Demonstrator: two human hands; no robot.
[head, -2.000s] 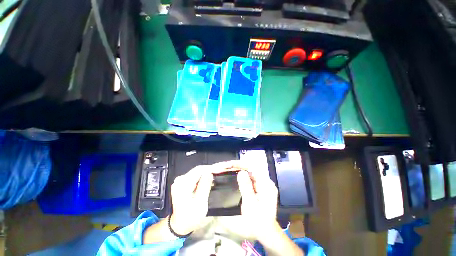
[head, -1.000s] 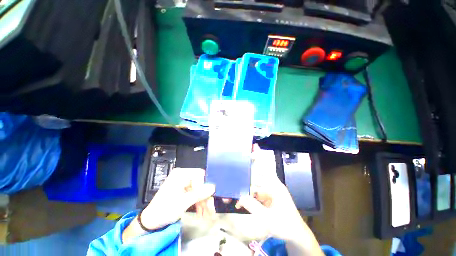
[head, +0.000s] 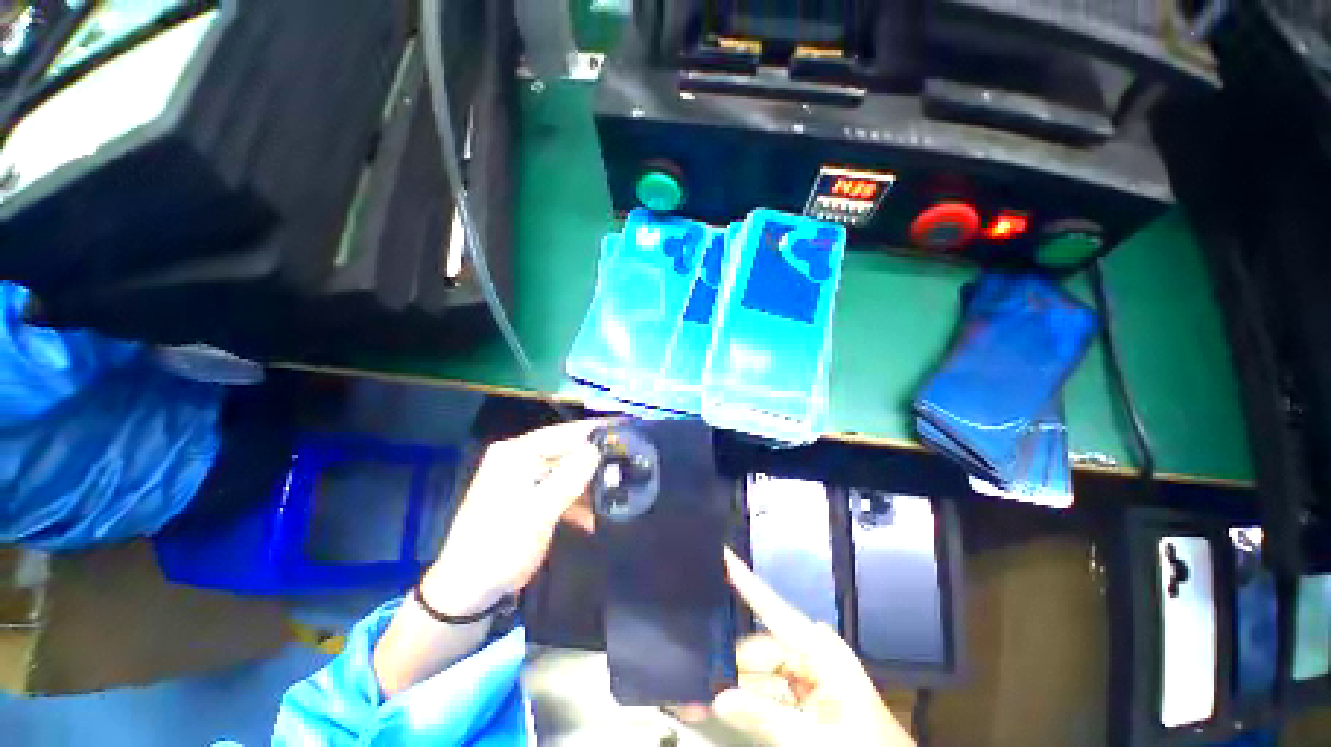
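A dark phone-shaped piece [head: 664, 569], with a round camera area at its upper left, is held upright in front of me over the foam tray. My left hand [head: 523, 511] grips its upper left edge. My right hand [head: 796, 664] is at its lower right edge, index finger pointing up along the side; its fingers partly hide behind the piece. Two silver phones or covers, one pale [head: 793, 547] and one greyer [head: 896, 577], lie in tray slots to the right. The left part of the tray is hidden by my left hand.
Light-blue film sheets [head: 774, 329] and darker blue film pieces [head: 1007, 372] lie on the green bench below the black press [head: 759, 146]. Its display is lit red. Foam trays stand at left; a tray with phones [head: 1185, 628] is at right. A blue smock [head: 102, 431] shows at left.
The held piece has turned from its silver-blue face to a dark face and come lower. My left hand has moved up to its top corner. The view has shifted, showing more of the press.
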